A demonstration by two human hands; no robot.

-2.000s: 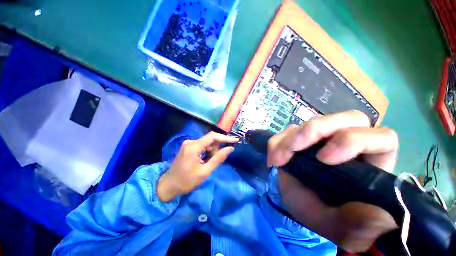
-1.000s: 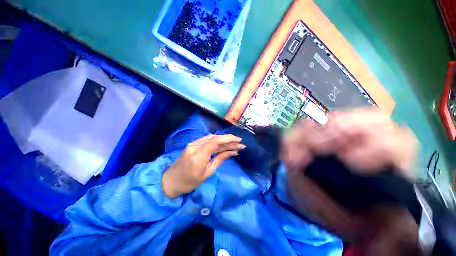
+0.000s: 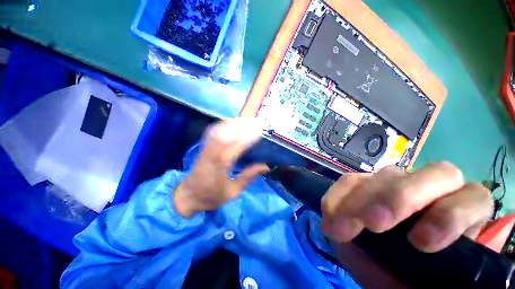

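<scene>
An open laptop base (image 3: 361,70) lies in an orange-red foam tray (image 3: 432,73); its black battery, green board and round fan show. My right hand (image 3: 404,206) is shut on a thick black electric screwdriver (image 3: 308,186) at the near side of the laptop; its tip points left, off the laptop's near edge. My left hand (image 3: 217,166) is blurred near the laptop's near left corner, thumb apart from the fingers. Nothing can be made out in it.
A small blue bin (image 3: 169,48) of tiny black bits sits on a clear plastic bag (image 3: 228,65) at the upper left. A large blue tote (image 3: 132,152) with white sheets and a black rectangle is below the bench edge. Another red-edged tray (image 3: 511,84) shows at the right rim.
My right hand and the screwdriver have moved down and off the laptop, uncovering the fan. My left thumb and fingers have spread. The view has shifted slightly.
</scene>
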